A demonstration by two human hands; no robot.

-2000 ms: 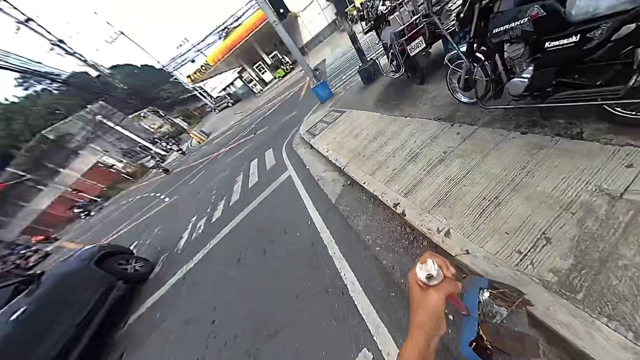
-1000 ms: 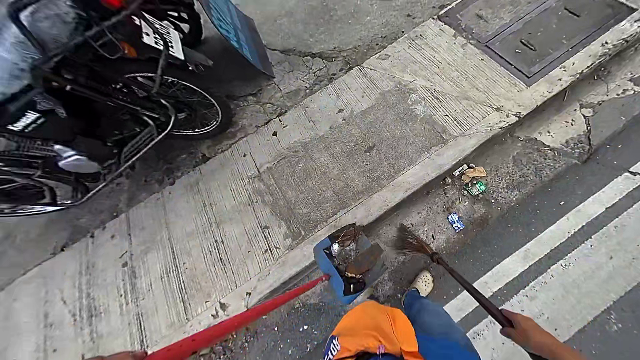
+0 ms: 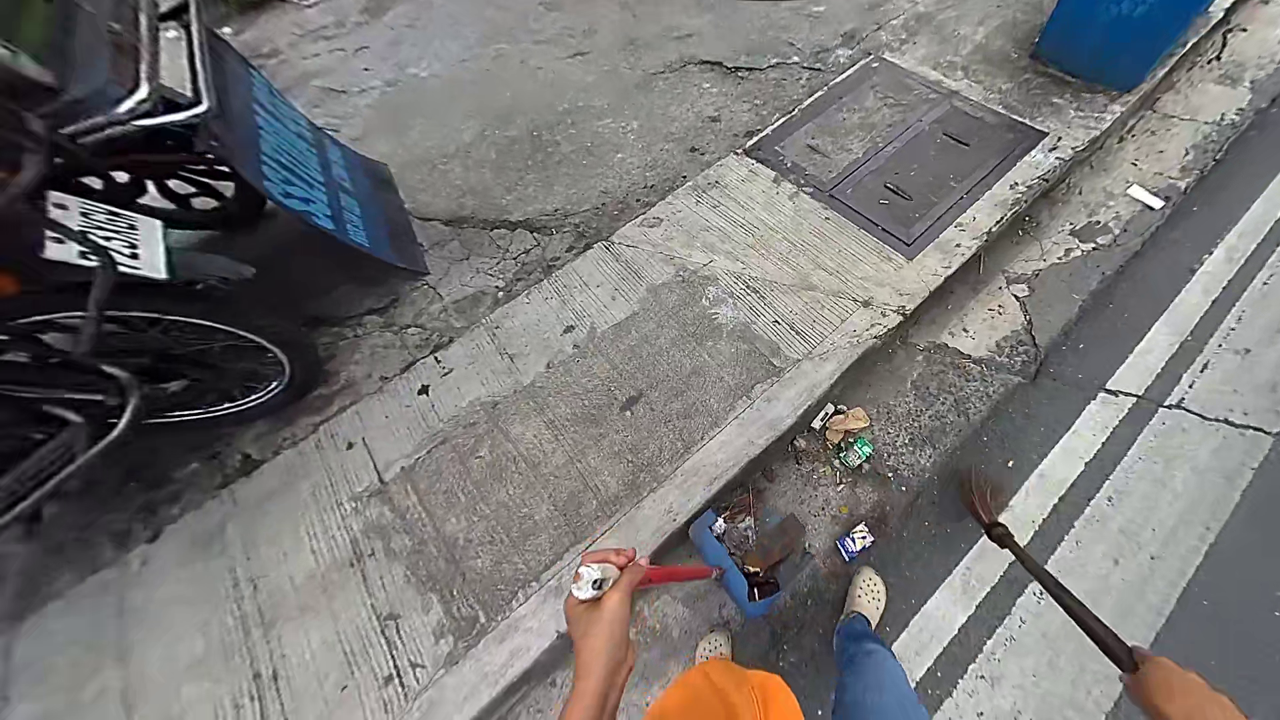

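Note:
My left hand (image 3: 603,610), low at center, is closed round the top of the red handle (image 3: 675,574) of a blue dustpan (image 3: 735,575). The dustpan lies by the curb with dry leaves and litter in it. My right hand (image 3: 1175,688), at the bottom right, grips the dark stick of a broom (image 3: 1070,605); the bristles are over the white road line. Between broom and curb lie a green crumpled wrapper (image 3: 856,453), a brown scrap (image 3: 847,424) and a blue and white packet (image 3: 855,541), the packet near my right shoe (image 3: 865,594).
A concrete curb (image 3: 690,485) runs diagonally beside the gutter. On the sidewalk is a metal utility cover (image 3: 897,155); a blue container (image 3: 1120,40) stands beyond it. A parked motorcycle (image 3: 150,365) is at left. A white scrap (image 3: 1145,196) lies farther up the gutter.
The broom has moved away from the dustpan, out over the white line. The dustpan handle now points up toward the camera, with my left hand at its top. The view has shifted along the curb.

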